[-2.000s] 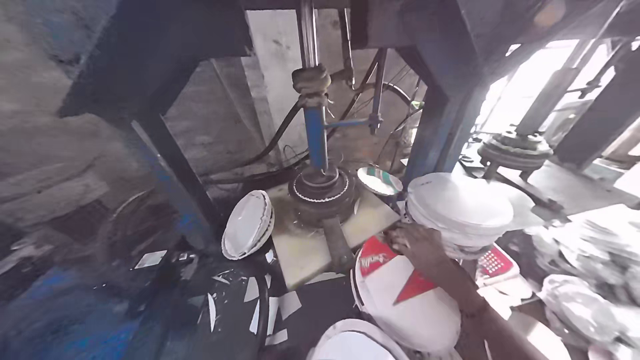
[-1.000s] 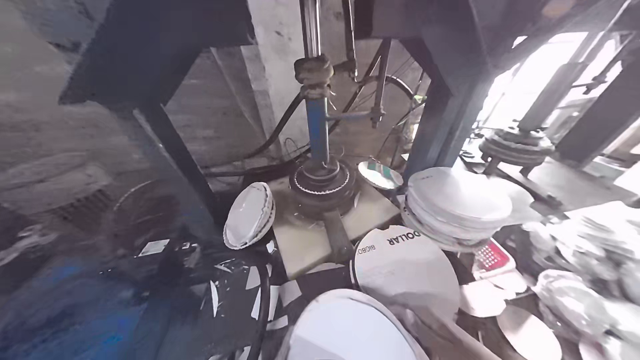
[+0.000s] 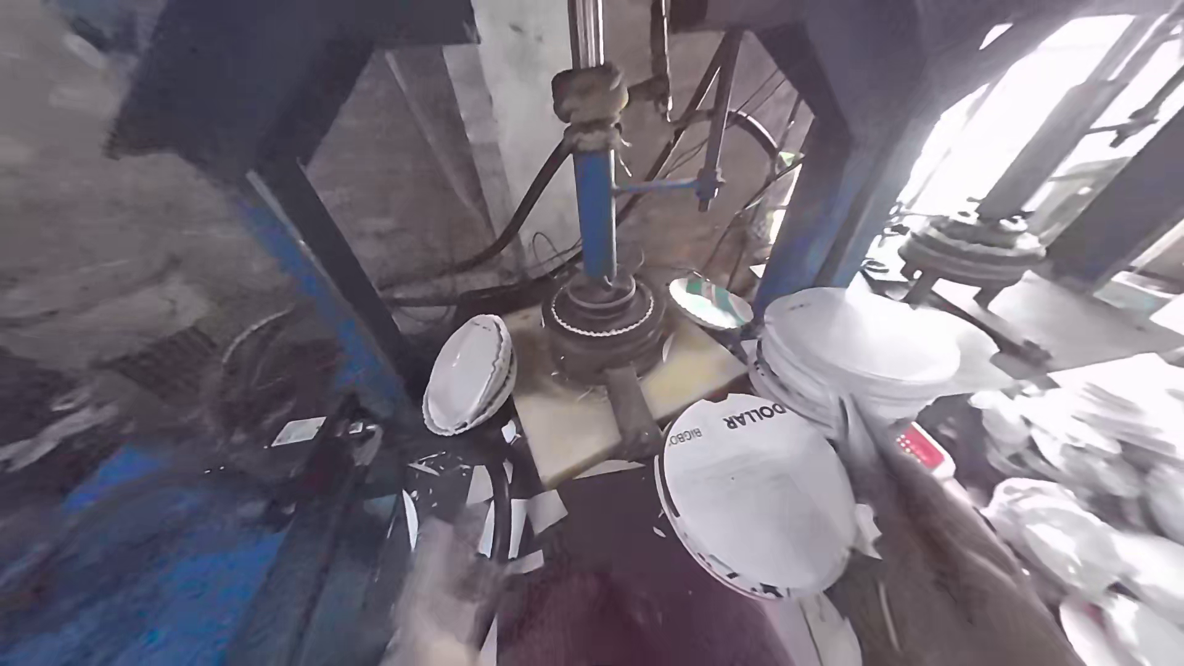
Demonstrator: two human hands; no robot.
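Observation:
My left hand (image 3: 444, 592), badly blurred, is low at left centre beside paper scraps; its fingers cannot be made out. On the right, my right hand (image 3: 860, 435) reaches the near edge of a stack of white paper discs (image 3: 860, 342); its fingers are blurred, so any grip is unclear. A pile of round paper sheets (image 3: 758, 499) with dark lettering on top lies left of my right forearm. Behind it, the round forming die (image 3: 603, 324) of a press sits on a pale board (image 3: 564, 435). White fluted paper plates (image 3: 469, 375) lean left of the die.
The press's blue ram (image 3: 595, 213) stands over the die, between dark frame legs (image 3: 333, 287). A green-and-white plate (image 3: 710, 303) lies behind the board. At far right are heaps of white paper plates (image 3: 1054, 527) and a second press die (image 3: 971, 245). A dark hose (image 3: 499, 509) runs by the scraps.
The large white disc low in the centre a second ago is out of view. My right hand has moved to the stack at right, and my left hand has come into view. The red-and-white top sheet seen earlier no longer shows.

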